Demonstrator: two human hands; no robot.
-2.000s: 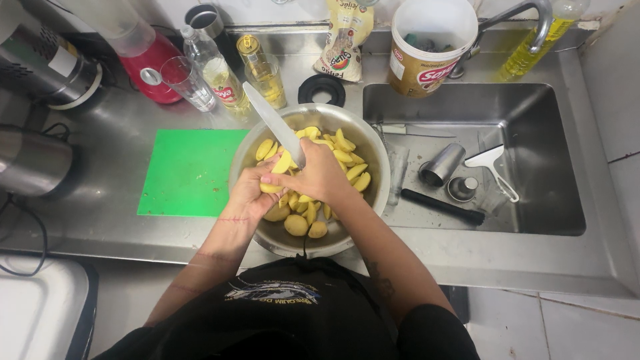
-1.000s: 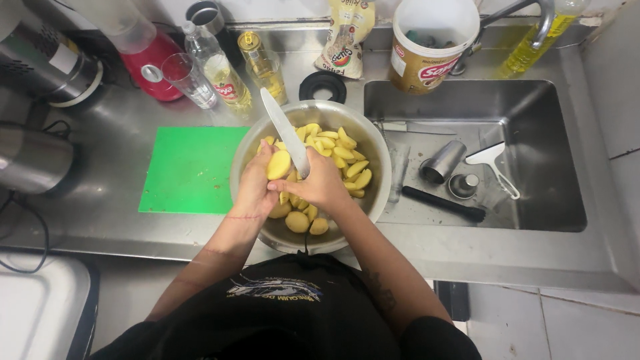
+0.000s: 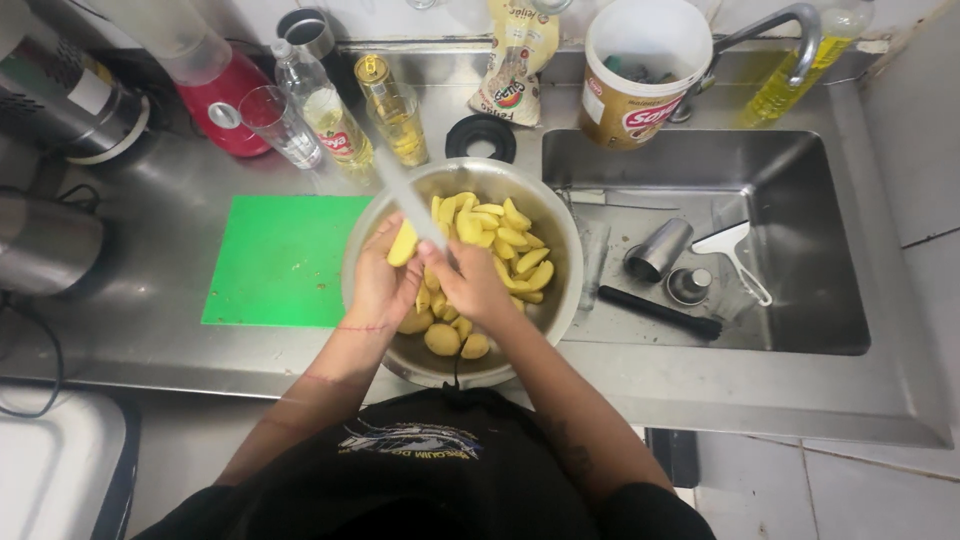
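Over the left part of a large steel bowl [image 3: 568,300], my left hand [image 3: 382,281] holds a piece of yellow potato [image 3: 403,244]. My right hand [image 3: 472,277] grips a kitchen knife, its handle hidden in the fist; the blurred blade [image 3: 409,196] points up and to the left, close beside the potato piece. Many potato wedges [image 3: 525,259] fill the bowl under my hands, and a few rounder potatoes [image 3: 442,340] lie at its near side. Left of the bowl, a green cutting board [image 3: 277,262] with small crumbs lies on the steel counter.
Behind the bowl stand an oil bottle [image 3: 334,124], glasses, a can, a black ring [image 3: 481,139] and a bean packet [image 3: 517,67]. The sink [image 3: 795,300] at right holds a metal cup [image 3: 660,250], a squeegee [image 3: 731,244], a black muddler [image 3: 660,311] and another knife [image 3: 592,197]. A plastic bucket [image 3: 637,90] stands behind it.
The knife blade has tilted further to the left since one second ago. The potato piece has turned in my left hand, which has shifted slightly left.
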